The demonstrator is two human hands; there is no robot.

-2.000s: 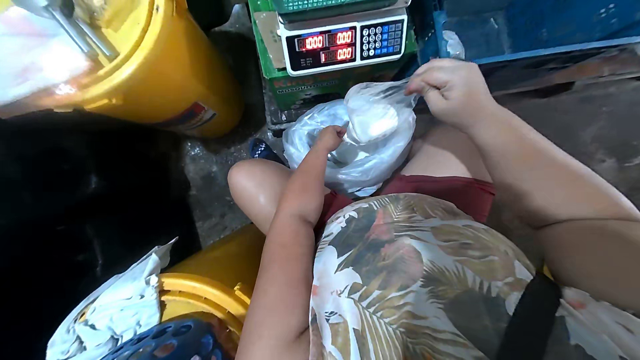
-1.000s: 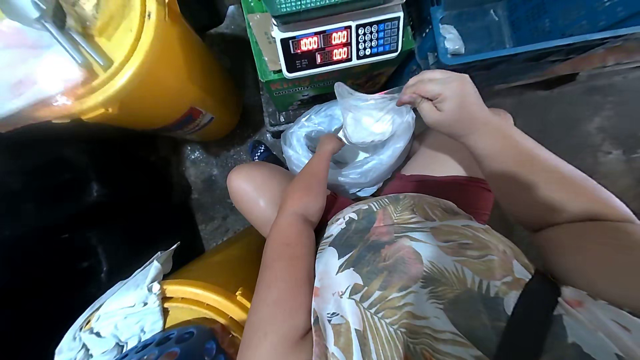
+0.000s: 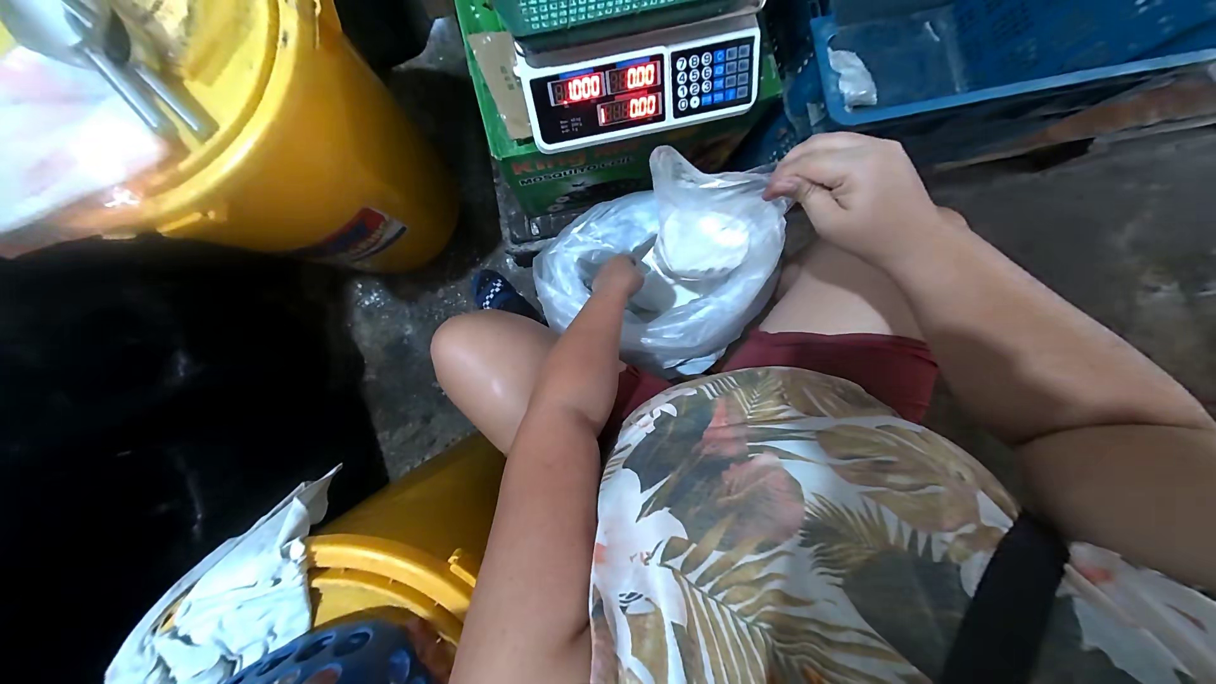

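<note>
A large clear plastic bag point(image 3: 579, 237), its mouth spread wide, stands between my knees with white contents low inside. My left hand point(image 3: 619, 277) reaches into its mouth; the fingers are partly hidden, and whether they hold anything cannot be seen. My right hand point(image 3: 841, 185) pinches the top edge of a small clear plastic bag point(image 3: 708, 242), which hangs over the right side of the large bag with a white substance in its bottom. Just beyond the bags is a digital scale point(image 3: 651, 90) with lit red figures.
The scale rests on a green cardboard box point(image 3: 560, 176). A blue plastic crate point(image 3: 912, 114) lies at the upper right. Yellow plastic barrels stand at the upper left point(image 3: 370, 142) and lower left point(image 3: 427, 494), the first with metal scoops point(image 3: 142, 85) on top, the other beside white sacking point(image 3: 247, 589).
My left hand has gone a little lower and deeper into the large bag. My right hand still holds the small bag's edge, and the small bag's top has spread wider.
</note>
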